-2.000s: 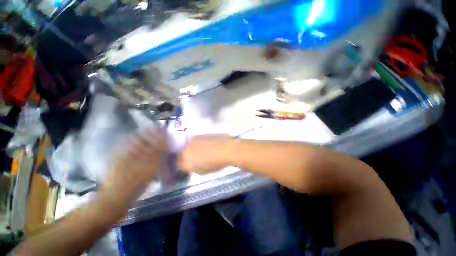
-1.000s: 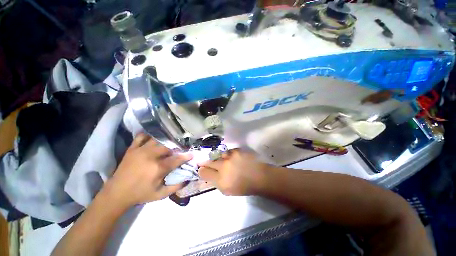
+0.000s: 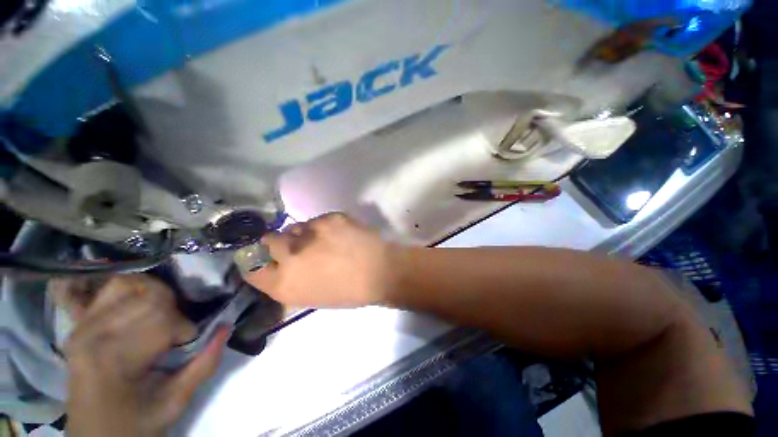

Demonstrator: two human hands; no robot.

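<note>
Light grey cloth [image 3: 30,320] with dark parts lies bunched at the left of the sewing machine [image 3: 367,94], and a narrow fold of it runs toward the needle area. My left hand [image 3: 128,337], somewhat blurred, is on this cloth left of the needle area, thumb and fingers around its fold. My right hand [image 3: 328,260] is at the machine's front end, fingertips beside a small ridged metal knob [image 3: 253,258]; whether it holds cloth is hidden. The needle and presser foot cannot be made out behind the fingers.
Snips [image 3: 508,190] with red-yellow handles lie on the machine bed. A black smartphone [image 3: 635,183] lies right of them. A cream-white lever [image 3: 597,136] sits under the arm. The table's ruler-marked front edge [image 3: 375,388] runs below my right forearm. Blue basket mesh [image 3: 704,282] is at far right.
The view has come closer to the machine. My left hand has moved left and down from the needle area, away from my right hand. My right hand stays by the machine's front end.
</note>
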